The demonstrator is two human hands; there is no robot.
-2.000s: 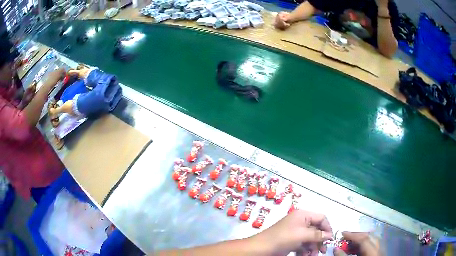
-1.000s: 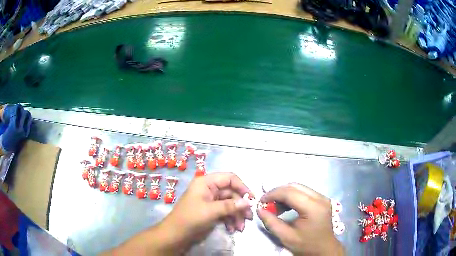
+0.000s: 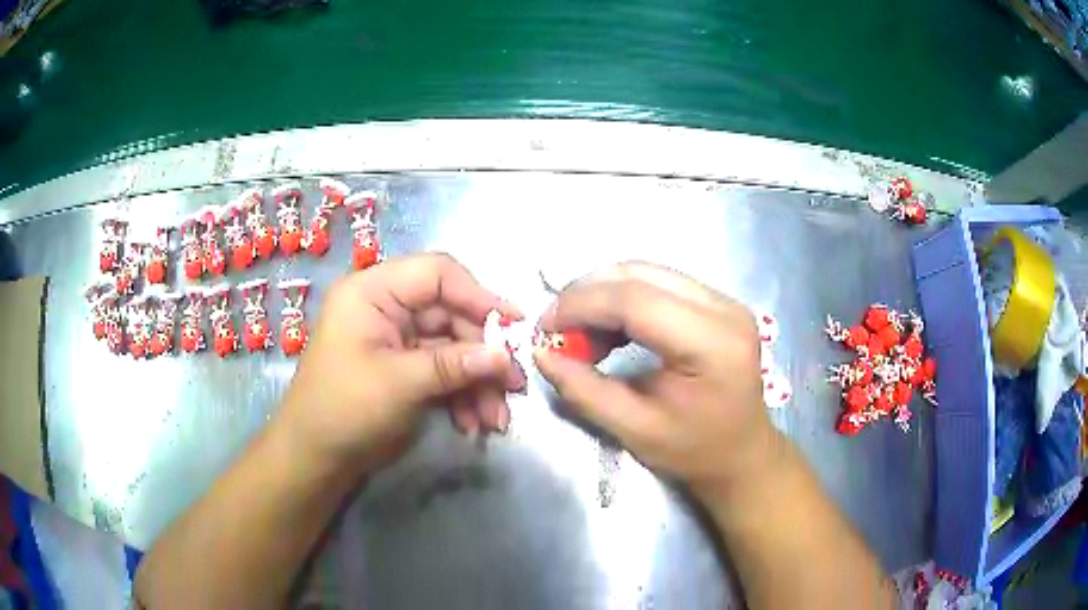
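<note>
My left hand [image 3: 400, 358] pinches a small white part [image 3: 506, 338] with red marks between thumb and fingers. My right hand [image 3: 662, 363] holds a small red figure part [image 3: 570, 346] close beside it, just right of the white part. A thin dark curved line shows above the right fingertips. Red-and-white figures [image 3: 254, 230] lie in two rows on the metal bench at left. Loose red figure parts [image 3: 884, 368] lie heaped at right. Small white parts [image 3: 773, 360] lie partly hidden behind my right hand.
A lilac-blue tub [image 3: 954, 393] at the right edge holds a yellow tape roll [image 3: 1022, 299] and denim cloth. Red pieces [image 3: 901, 200] lie by the belt rail. The green belt [image 3: 537, 60] runs across the top. A cardboard sheet [image 3: 24, 381] lies far left.
The view has swung right and down, so the bench fills more of it. Both hands still hold their pieces close together. The other people seen earlier are out of view.
</note>
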